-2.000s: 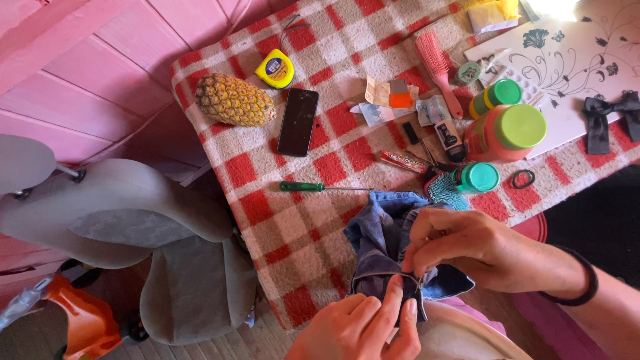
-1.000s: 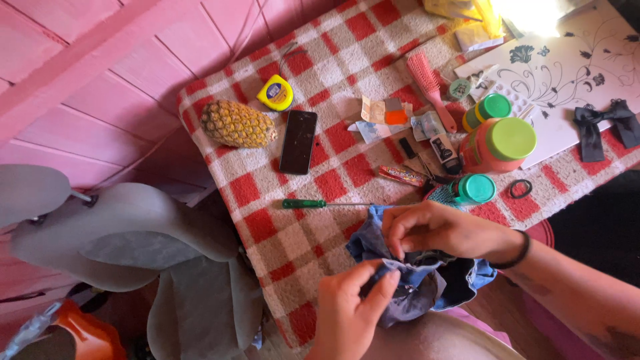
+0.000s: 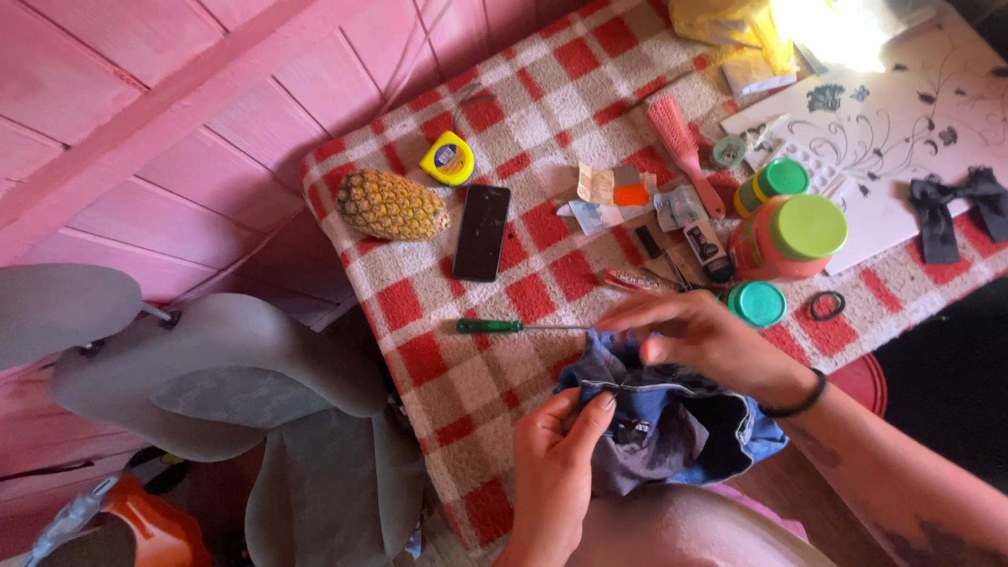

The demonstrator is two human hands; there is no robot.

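Note:
A blue denim garment (image 3: 677, 433) with pale seams lies bunched at the table's near edge, its dark inside partly showing. My left hand (image 3: 563, 449) pinches its upper edge between thumb and fingers. Above the cloth, my right hand (image 3: 693, 339) is raised with fingers spread and somewhat blurred; nothing shows in its grasp. A black band circles the right wrist. Just left of the right fingertips lies a screwdriver with a green handle (image 3: 490, 326), its shaft pointing to them. Behind that hand stand a teal-lidded container (image 3: 757, 305) and a wrapped item (image 3: 632, 279).
On the checkered cloth (image 3: 441, 378) lie a pineapple (image 3: 391, 206), tape measure (image 3: 447, 158), smartphone (image 3: 481, 233), banknotes (image 3: 602, 197), pink hairbrush (image 3: 683, 157), green-lidded jar (image 3: 787, 236) and black bow (image 3: 957, 211). A grey car seat (image 3: 331, 472) stands left, beside the pink wall (image 3: 260, 134).
My right hand has come off the garment, where both hands were working, and its fingers have spread toward the screwdriver shaft. The left hand still holds the denim.

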